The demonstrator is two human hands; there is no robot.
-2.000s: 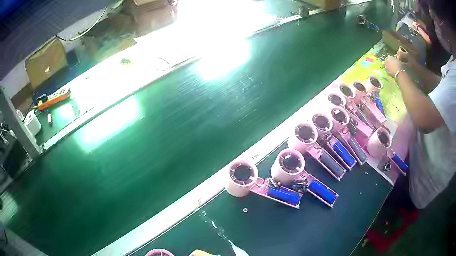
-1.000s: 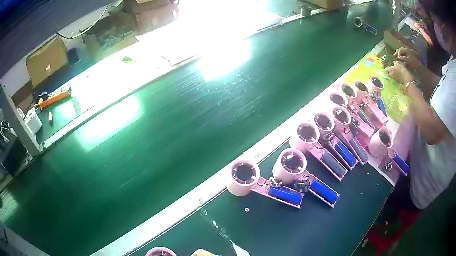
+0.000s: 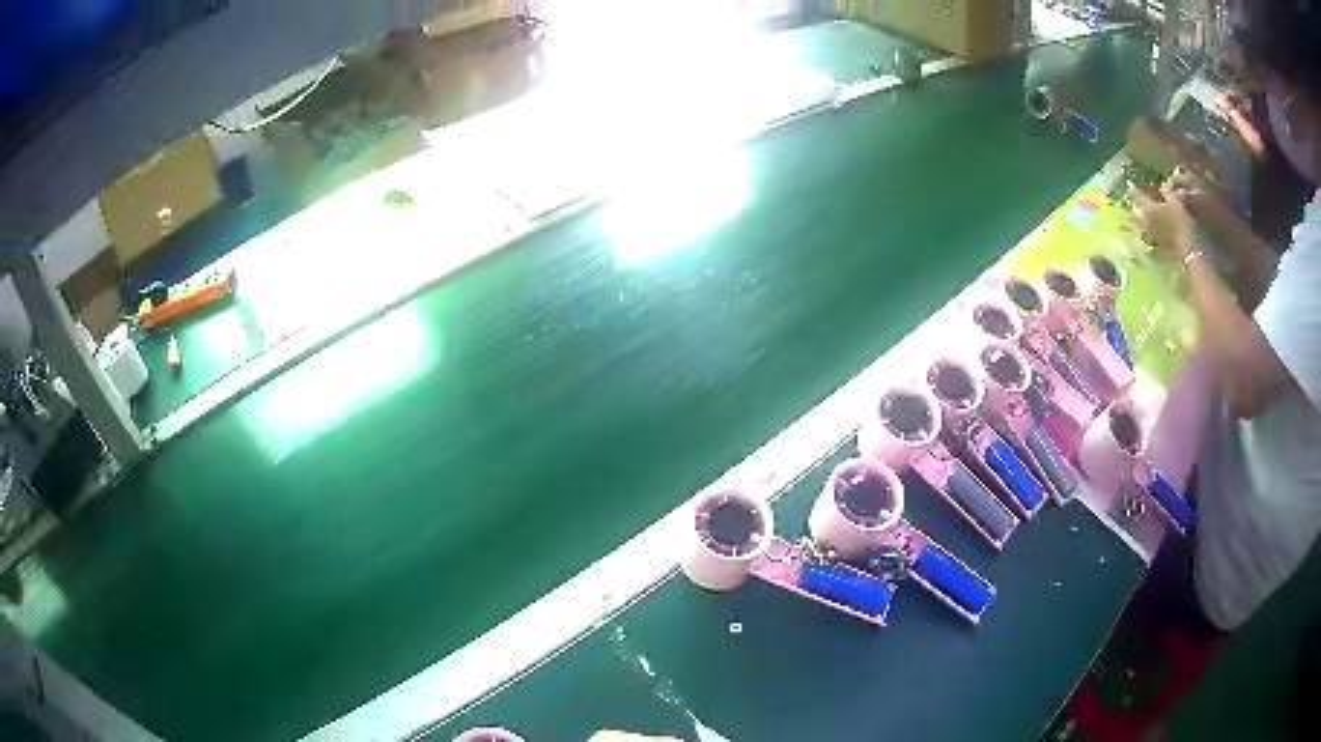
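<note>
Pink part-assembled fan units lie in rows on the dark green bench. The nearest fan unit point(image 3: 729, 536) has a round head with a dark centre and a blue cell in its open handle. A second fan unit point(image 3: 865, 502) lies beside it, its handle also holding a blue cell. Several more units behind show blue or dark grey cells. Another pink round head point(image 3: 488, 735) is cut off by the bottom edge. A skin-toned patch at the bottom edge may be part of a hand; I cannot tell which. Neither of my hands shows clearly.
A wide green conveyor belt point(image 3: 551, 377) with a pale rail runs diagonally past the bench. A lone unit point(image 3: 1062, 113) lies at its far end. At the right, a person in a white top works over a yellow-green mat point(image 3: 1159, 326). Small white specks lie on the bench point(image 3: 927, 667).
The view has shifted slightly, so the scene sits lower and further right. The neighbouring person's hands and arms have moved a little. The nearby units keep their arrangement.
</note>
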